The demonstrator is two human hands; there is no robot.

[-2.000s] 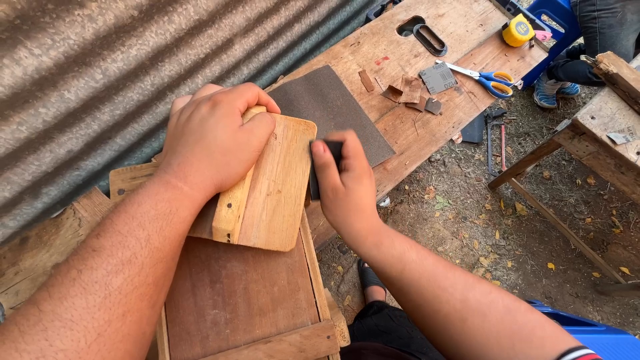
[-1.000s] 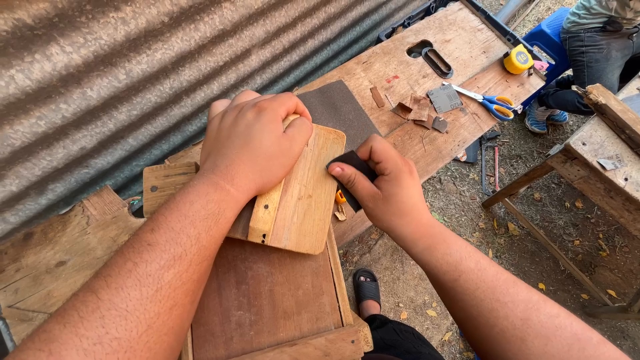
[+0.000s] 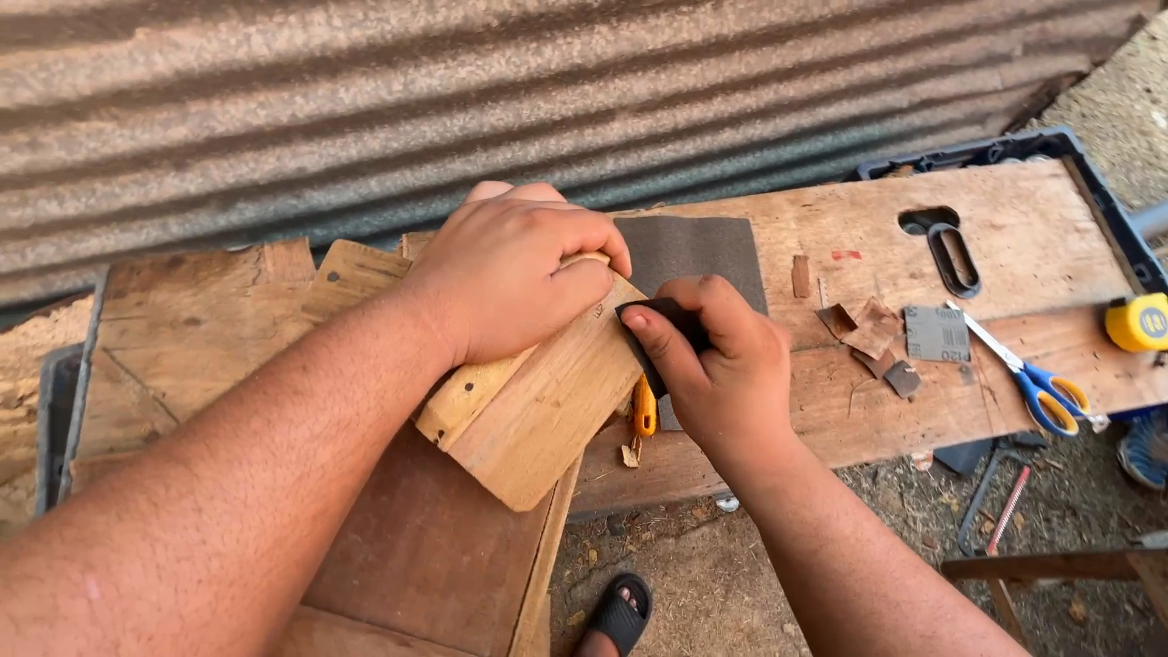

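Note:
My left hand (image 3: 529,274) grips a small wooden board (image 3: 547,411) with rounded corners by the wood strip fixed across it. My right hand (image 3: 721,356) pinches a folded piece of dark sandpaper (image 3: 666,333) against the board's right edge, near its upper corner. Beneath and behind the board lies a larger dark sandpaper sheet (image 3: 703,251). A yellow-handled tool (image 3: 645,406) shows partly between the board and my right hand. Another wooden piece with a dark hole (image 3: 351,274) lies left of my left hand, partly hidden by it.
On the wooden bench (image 3: 821,420) lie sandpaper scraps (image 3: 871,328), a grey sandpaper piece (image 3: 938,333), scissors (image 3: 1031,374) and a tape measure (image 3: 1139,322). Corrugated metal sheeting (image 3: 547,100) runs behind. A hacksaw (image 3: 995,502) lies on the ground. A wooden stand (image 3: 1049,566) is at lower right.
The board has turned in my left hand, and the sandpaper in my right hand is now at its upper right edge. The view has swung round noticeably.

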